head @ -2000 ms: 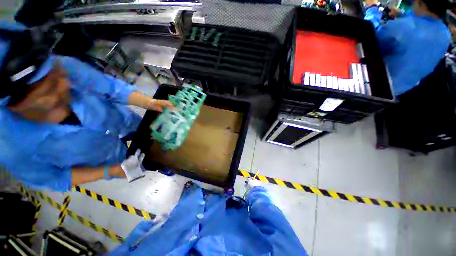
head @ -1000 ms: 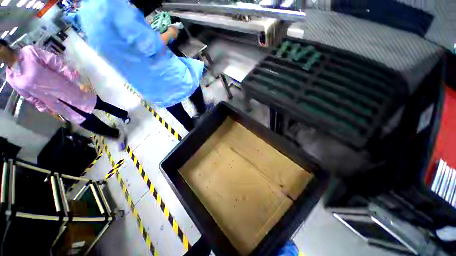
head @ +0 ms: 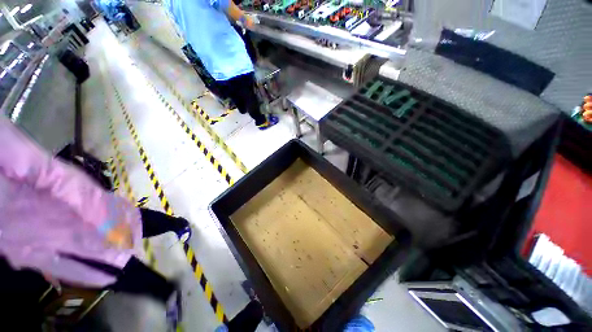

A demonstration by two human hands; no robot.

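Note:
A deep black bin (head: 256,279) lies right in front of me, tilted in the picture, with a bare brown cardboard base (head: 305,240). Neither of my hands shows clearly. Only blue patches, perhaps my clothing, show at the bottom edge, one just below the bin's lower right corner. A small yellow streak beside that corner is too blurred to name. A black slotted tray (head: 415,142) stands beyond the bin to the right, with a few small green boards (head: 391,98) in its far left slots.
A person in pink (head: 58,207) is close on the left. A person in blue (head: 211,39) stands by the conveyor rail (head: 324,35), which has boards behind it. A black tote with a red base (head: 565,201) is at the right. A dark frame (head: 451,308) lies low right. Striped tape marks the floor.
The view has swung left. The person in blue has moved from beside the bin to the conveyor, carrying the green frames away. The person in pink has come closer. My gloved hand has left view.

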